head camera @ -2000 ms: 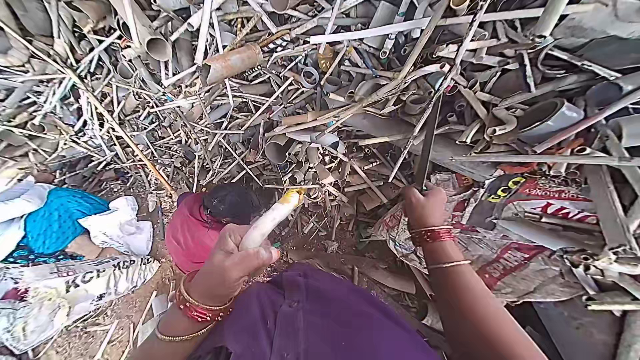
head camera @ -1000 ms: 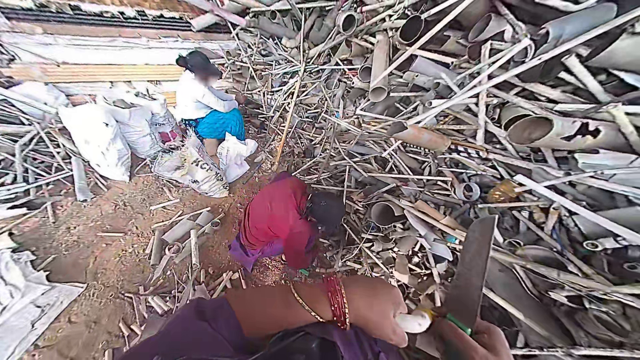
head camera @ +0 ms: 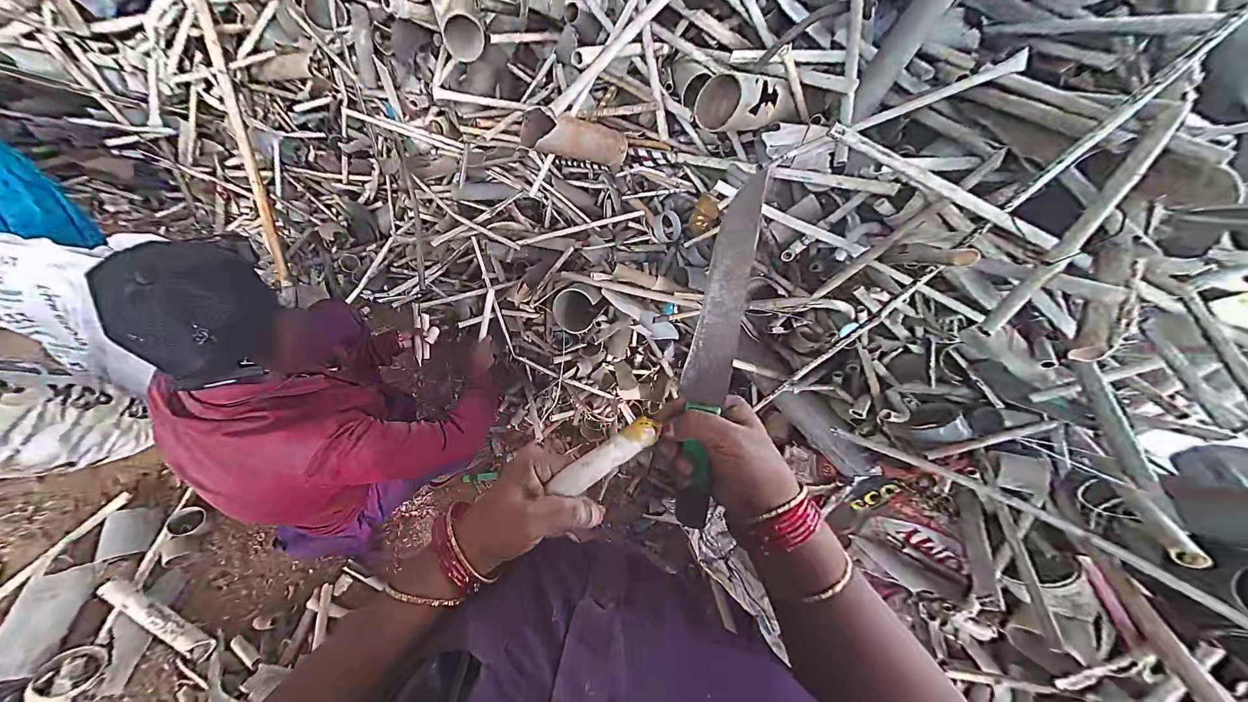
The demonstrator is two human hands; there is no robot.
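My left hand point(head camera: 531, 507) grips a short whitish pipe piece point(head camera: 597, 466), whose far end is coated with something yellow-brown. In my right hand point(head camera: 726, 453) is the green handle of a large saw or knife point(head camera: 724, 292); its broad grey blade points up and away from me. The fingers of that hand are at or beside the pipe's yellow end; whether they touch it I cannot tell. Both hands are close together in front of my purple clothing.
A person in a red top and dark cap point(head camera: 322, 429) crouches close on the left, hands among scraps. A heap of pipes and broken plastic point(head camera: 585, 224) spreads ahead and right. White sacks point(head camera: 68, 419) lie far left, a printed sack point(head camera: 907, 546) at right, cut pipe pieces point(head camera: 156, 614) lower left.
My hands were apart two seconds ago, with the pipe piece in the left; now they are close together. The view has swung left and back. The person in red has raised their arms from the body.
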